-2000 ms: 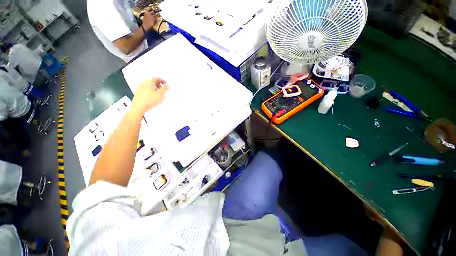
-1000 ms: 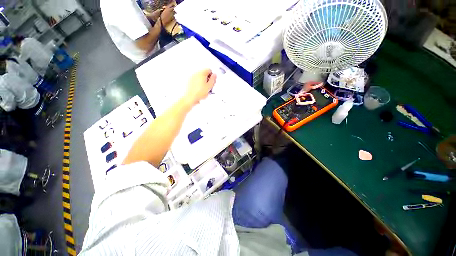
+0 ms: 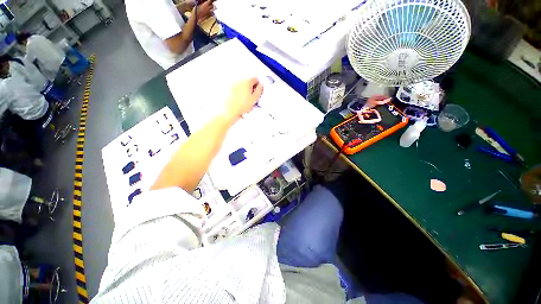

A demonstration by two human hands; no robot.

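Note:
My left hand (image 3: 248,98) is bare and reaches over the large white foam tray (image 3: 204,71), near its far right edge. Its fingers are bent close together, with small dark marks at the tips; whether they hold a part is too small to tell. A dark rounded unit (image 3: 238,156) lies on the tray's near part. Small thin pieces lie near the hand. A second white tray (image 3: 113,155) to the left bears dark units (image 3: 135,178) and thin dark frames (image 3: 168,127); my forearm hides part of it. At the bench's dark lower edge, my right hand cannot be made out.
The green bench (image 3: 391,169) bears a white fan (image 3: 409,44), orange multimeter (image 3: 369,129), white bottle (image 3: 413,133), clear cup (image 3: 452,117), blue pliers (image 3: 501,144) and blue pen-type tool (image 3: 514,211). A person in white (image 3: 157,29) works beyond the tray. Small parts boxes (image 3: 252,205) stand below the tray.
My left hand has moved right across the foam tray, from its left part towards its far right edge. The view has shifted, so the bench sits further right. The last second shows little hand movement.

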